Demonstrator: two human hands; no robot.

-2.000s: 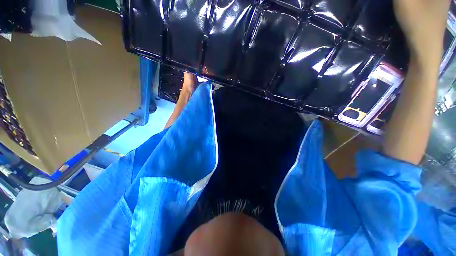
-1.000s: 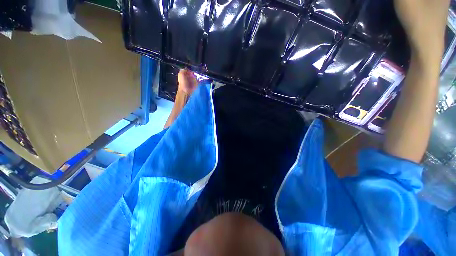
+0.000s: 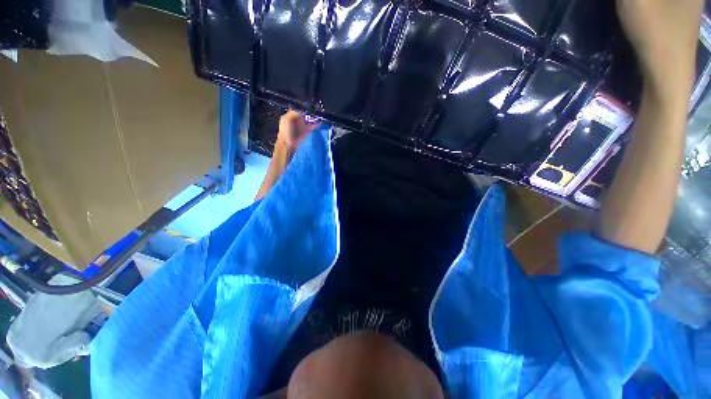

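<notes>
A glossy black blister tray [image 3: 351, 70] with rectangular pockets spans the top, tilted down to the right. A white-pink phone housing [image 3: 581, 148] with a dark window and yellow patch lies in its right end, partly behind my right forearm; another housing edge shows beside it. My left hand [image 3: 291, 131] is at the tray's lower left edge, fingers bent and partly hidden, with a small pale purple-white thing at the fingertips; whether it is gripped is unclear. My right hand [image 3: 659, 31] is mostly cut off by the top edge, fingers unseen.
A brown cardboard panel [image 3: 117, 132] stands at left, with whitish film [image 3: 93, 35] above it. A blue post [image 3: 229, 140] and a dark curved rail [image 3: 70, 287] are beside it. A grey-white cloth-like bundle [image 3: 51, 327] is low left. Clear glossy plastic [image 3: 690, 210] is at far right.
My left hand has shifted slightly at the tray edge; more of its fingers shows than two seconds ago. The tray, the housing and my right arm look nearly unchanged.
</notes>
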